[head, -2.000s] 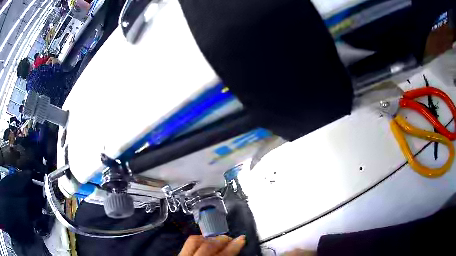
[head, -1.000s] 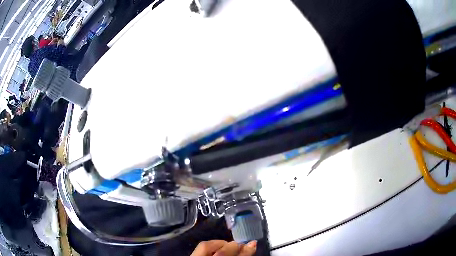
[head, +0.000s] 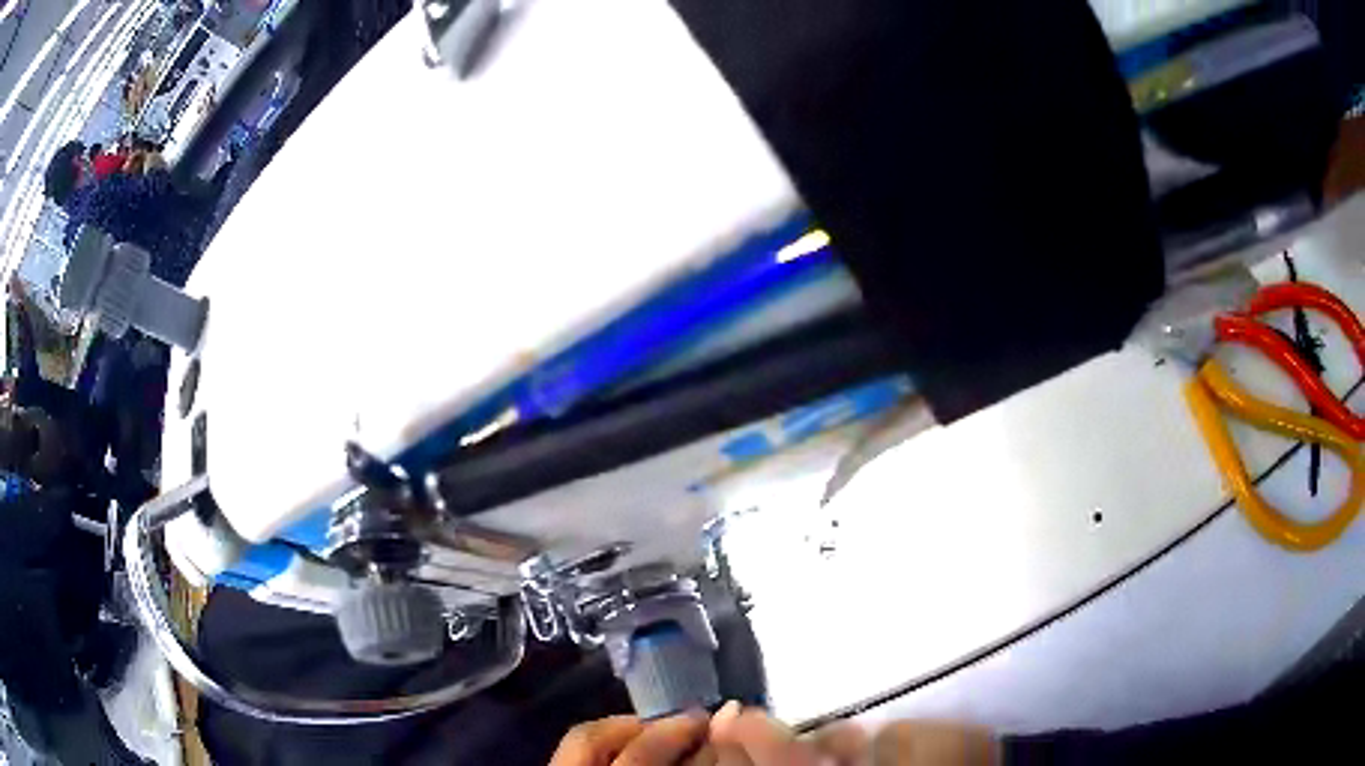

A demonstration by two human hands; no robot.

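The white sewing machine head (head: 494, 225) with a blue stripe fills much of the view. Black cloth (head: 315, 733) lies below it, behind the chrome guard (head: 300, 711). My left hand (head: 629, 742) shows only as fingers at the bottom edge, just under a grey tension knob (head: 671, 670). My right hand (head: 838, 741) is beside it, blurred, fingertips close to or touching the left ones, with a dark sleeve at right. Both are cut off by the frame edge; what they hold is hidden. The needle area is hidden.
Scissors with red and yellow handles (head: 1257, 516) lie on the white table (head: 958, 599) at right. A black band (head: 973, 195) wraps the machine arm. A tall grey knob (head: 135, 292) juts from the head. People (head: 127, 202) and other workstations are at far left.
My right hand, faint at the bottom edge two seconds ago and out of view one second ago, now shows beside my left. The view shifted right, then partly back; the scissors stay on the table.
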